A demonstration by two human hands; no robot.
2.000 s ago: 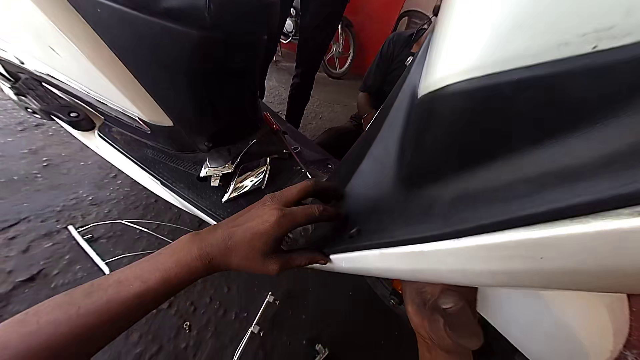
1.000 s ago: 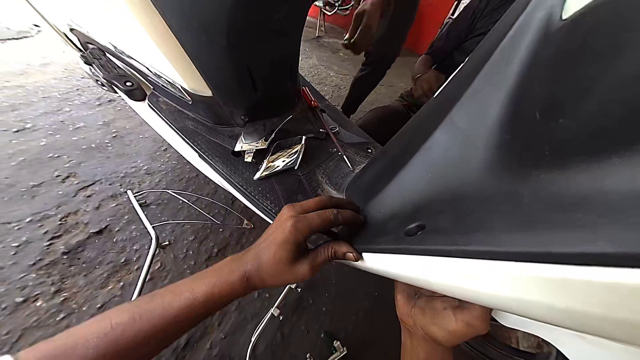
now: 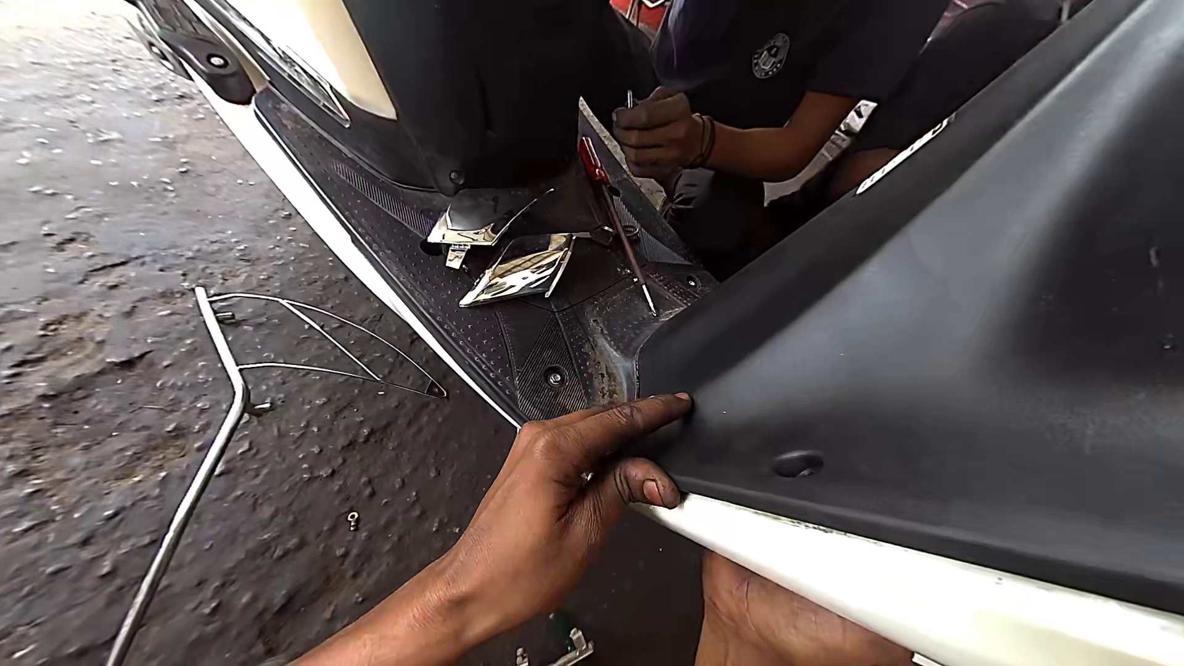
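Note:
My left hand (image 3: 573, 481) lies at the front corner of the scooter's black plastic side panel (image 3: 832, 370), index fingertip on the black surface and thumb at the tip of the white trim (image 3: 888, 555). Below that trim is my right hand (image 3: 786, 615), its fingers hidden under the panel. On the scooter's textured black floorboard (image 3: 472, 333) lie two chrome mirror-like pieces (image 3: 523, 268) (image 3: 467, 229) and a screwdriver with a red handle (image 3: 618, 217). A screw (image 3: 554, 376) sits in the floorboard just beyond my left hand.
A bent metal rail with thin rods (image 3: 208, 462) lies on the rough dark ground at left, near a small brass-coloured part (image 3: 352, 521). Metal hardware (image 3: 573, 650) lies at the bottom. Across the floorboard, another person's hand (image 3: 659, 134) holds a small object.
The view has shifted markedly. The other person's hand is now raised beside the floorboard. My left hand stays at the panel's front corner, and my right hand remains below the trim.

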